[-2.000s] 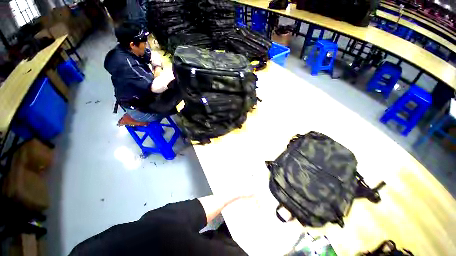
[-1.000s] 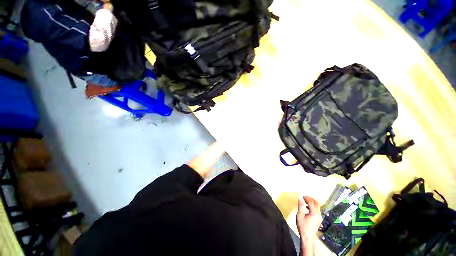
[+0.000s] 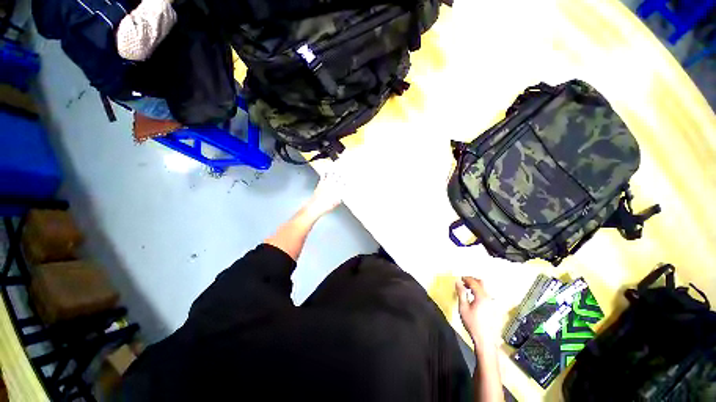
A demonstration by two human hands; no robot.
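Observation:
A camouflage backpack [image 3: 549,173] lies flat on the pale yellow table [image 3: 400,196], its grab handle towards the lower left. My left hand [image 3: 330,188] is at the table's edge, left of the backpack; it is washed out by glare and its fingers are unclear. My right hand [image 3: 472,298] is below the backpack, just left of the tag pile, with curled fingers; whether something thin is between them cannot be told. The tag pile [image 3: 553,326] shows dark cards and green striped ones. Neither hand touches the backpack.
Another dark backpack [image 3: 652,345] lies at the lower right. A large camouflage backpack [image 3: 337,78] stands at the upper left table edge. Beside it a person's arm [image 3: 145,31] and a blue stool [image 3: 228,145] show. Brown boxes [image 3: 74,286] are at the far left.
The view has tilted down since the first frame, bringing the tags and my right hand into view. My left hand has moved up along the table edge; my right hand stays near the tags.

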